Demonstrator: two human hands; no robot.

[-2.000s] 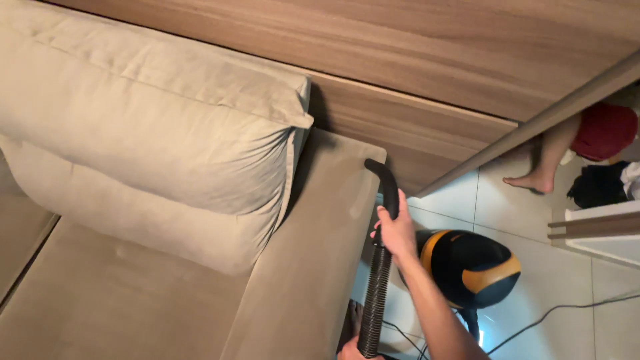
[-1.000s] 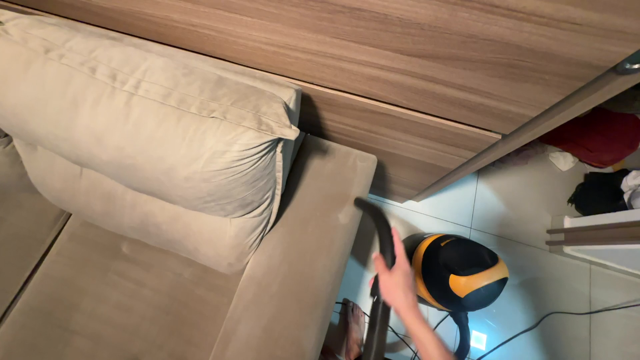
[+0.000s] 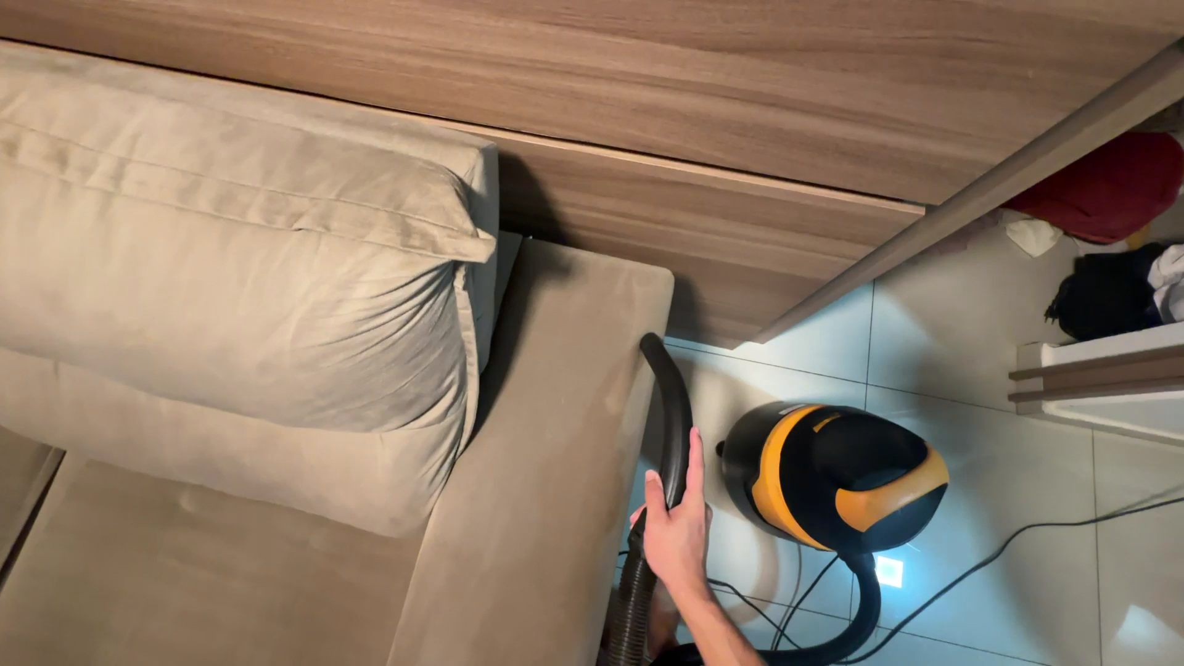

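My right hand [image 3: 678, 536] is wrapped around the curved black wand [image 3: 677, 416] of a vacuum cleaner, its index finger stretched along the tube. The wand's tip meets the outer edge of the beige sofa armrest [image 3: 555, 388]. Below my hand, the ribbed hose [image 3: 633, 606] runs down out of the frame. On the floor to the right stands the black and yellow vacuum cleaner [image 3: 837, 476], with a black hose [image 3: 868, 606] curving from its lower side. My left hand is out of view.
A plump back cushion [image 3: 277, 277] rests on the sofa. Wood-grain panels [image 3: 592, 83] rise behind it. A power cord [image 3: 999, 546] crosses the tiled floor. Dark red fabric [image 3: 1110, 190] and a black cloth [image 3: 1105, 291] lie at the right, near a white-edged panel [image 3: 1101, 365].
My left hand, on the ribbed hose at the bottom two seconds ago, has left the view. The wand tip has moved from the armrest's top to its outer edge. A person's bare leg at the right is gone.
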